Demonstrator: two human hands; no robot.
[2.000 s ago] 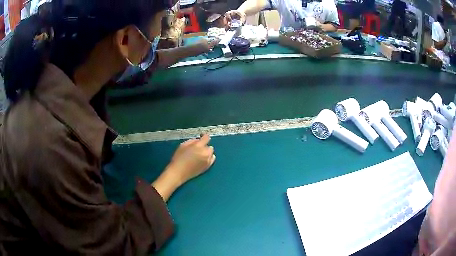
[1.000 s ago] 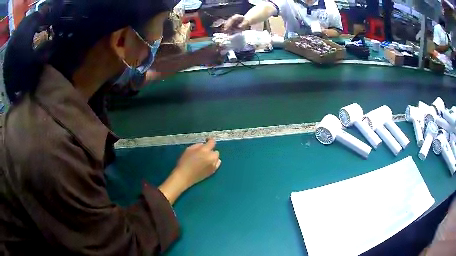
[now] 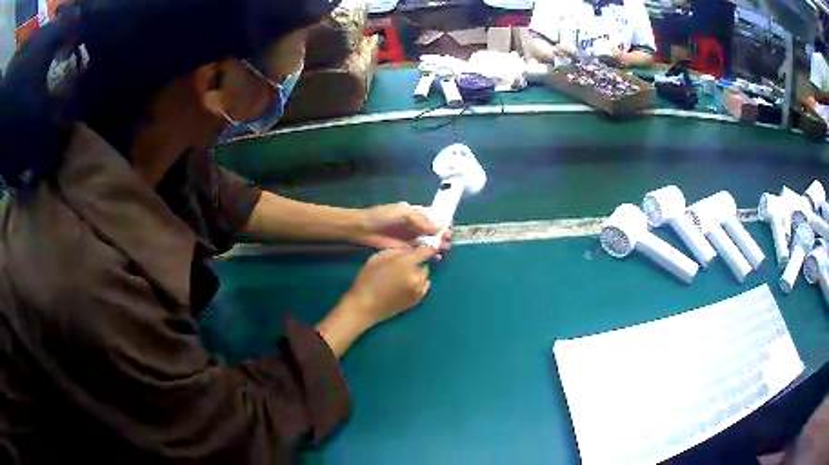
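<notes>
A large white label sheet [image 3: 677, 377] with faint rows of stickers lies on the green bench, near its edge at lower right. Behind it, several white hair dryer bodies [image 3: 668, 254] lie in a slanted row, handles towards the lower right. More bodies [image 3: 798, 254] lie in a heap at the right edge. Neither of my hands can be made out. A blurred pinkish shape [image 3: 809, 445] is cut off in the lower right corner; I cannot tell whether it is sleeve or arm.
A masked person in brown [image 3: 118, 309] sits at left, holding a white dryer body [image 3: 445, 204] in both hands over the bench's pale strip [image 3: 518, 231]. Across the green belt [image 3: 564, 163] are another person [image 3: 595, 32], a parts carton [image 3: 600, 89] and corded white units [image 3: 438, 80].
The person in brown has drawn back the reaching arm and now holds a white dryer body in both hands. The sheet and bodies sit slightly farther right in view. The pinkish shape shows less.
</notes>
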